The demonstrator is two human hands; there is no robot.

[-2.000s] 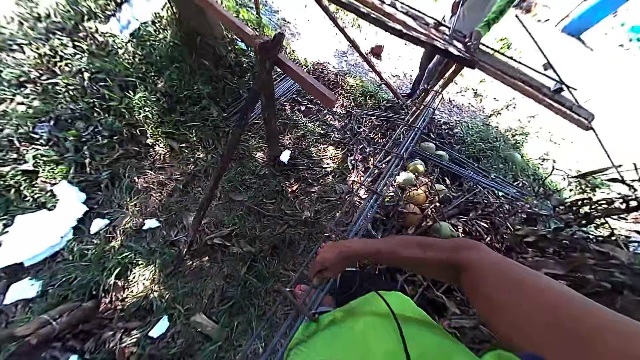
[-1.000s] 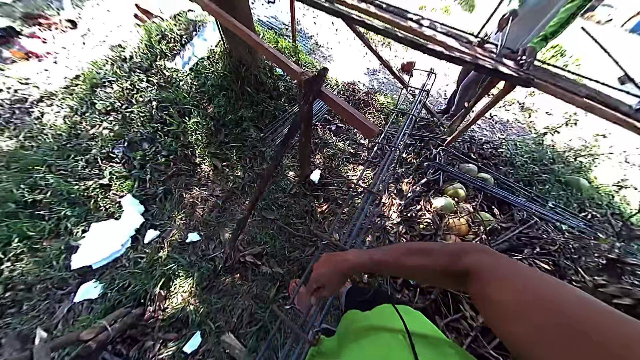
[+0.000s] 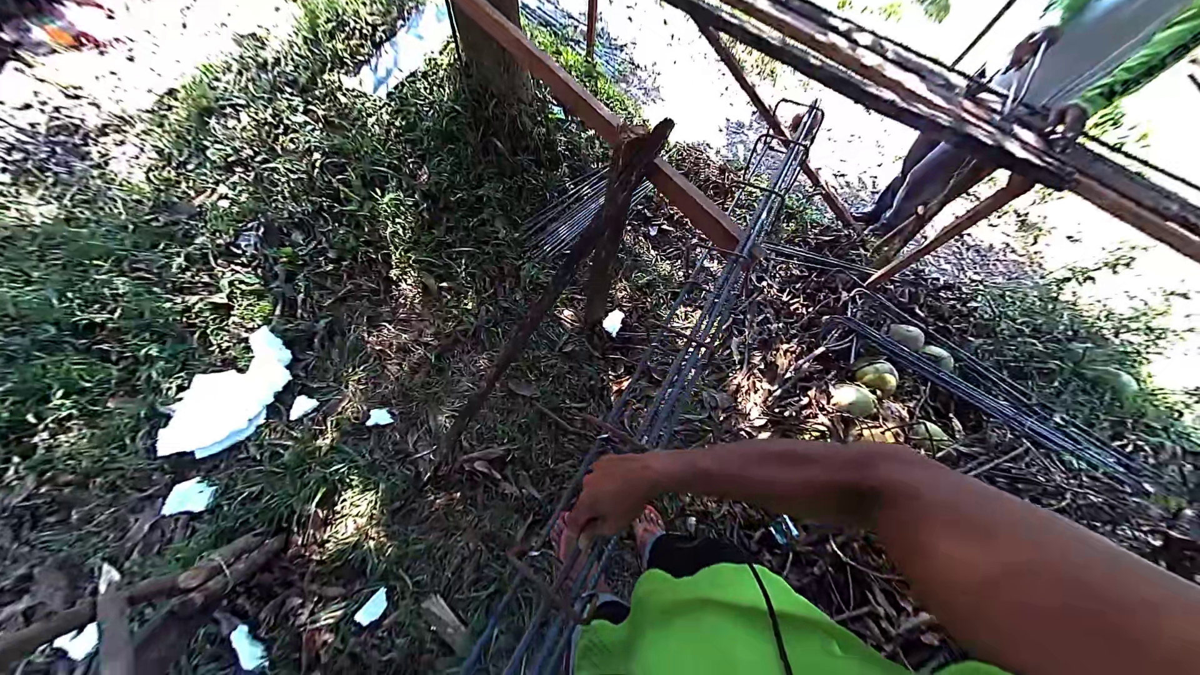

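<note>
My right hand (image 3: 611,489) is closed around bars of a long steel rebar cage (image 3: 698,352), low in the middle of the head view. The cage runs from below my hand up to the right, its far end near the wooden supports, with square stirrups around its bars. My bare feet (image 3: 649,527) stand beside it. My left hand does not show.
A forked wooden post (image 3: 609,225) carries a plank (image 3: 572,94). At upper right, a person's hands (image 3: 1067,120) are at a raised timber rack (image 3: 900,98). Coconuts (image 3: 853,400) and loose rebars (image 3: 994,398) lie right; white foam pieces (image 3: 225,403) lie left.
The view has swung left and up. The rebar cage has shifted relative to the forked post, its far end now beside the plank's end. My right hand has stayed on the bars.
</note>
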